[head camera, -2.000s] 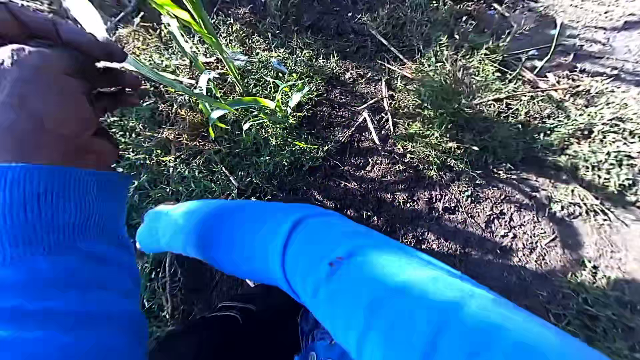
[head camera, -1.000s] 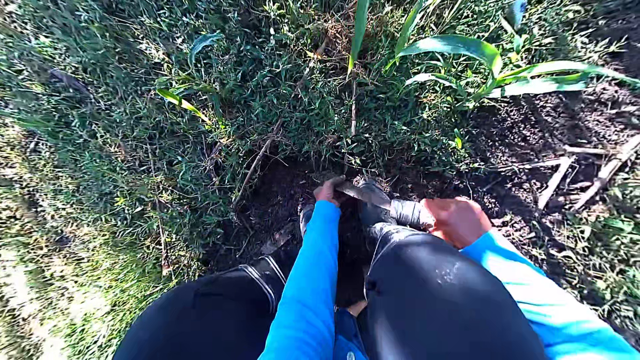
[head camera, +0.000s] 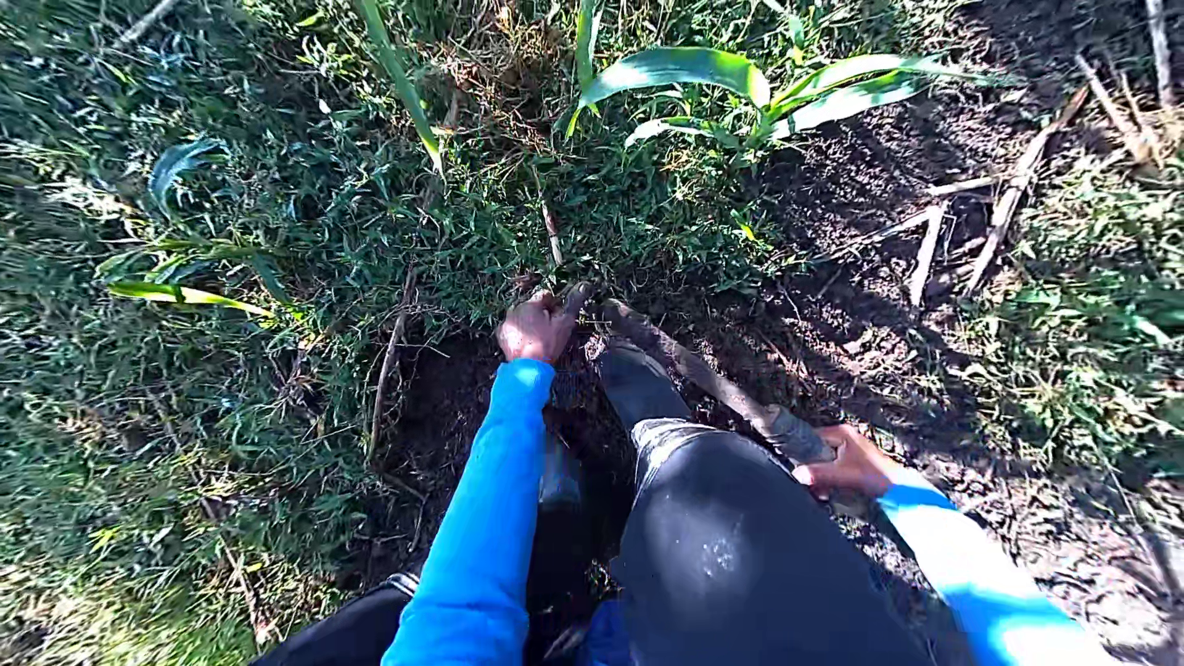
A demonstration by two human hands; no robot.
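Note:
My right hand (head camera: 846, 462) is closed around the thick end of a soil-covered tool (head camera: 712, 379), perhaps a machete or large knife, which slants up and left in front of my boot (head camera: 643, 379). At the edge of the low weeds (head camera: 638, 231), my left hand (head camera: 536, 328) is closed near the tool's far end. Its fingers seem to pinch some plant matter, but what exactly is too small to tell. Both forearms wear blue sleeves.
Young maize plants (head camera: 768, 102) rise from the weeds ahead. Dry stalks (head camera: 1008, 203) lie on bare dark soil (head camera: 860, 176) at the right, and a thin dry stem (head camera: 393, 361) lies left of my left hand. My dark-trousered knee (head camera: 740, 546) is between my arms.
The tool's far end has moved off my left hand's fingers toward the soil beside them since one second ago. Two seconds ago my left hand was up at the maize leaves. The view has shifted greatly.

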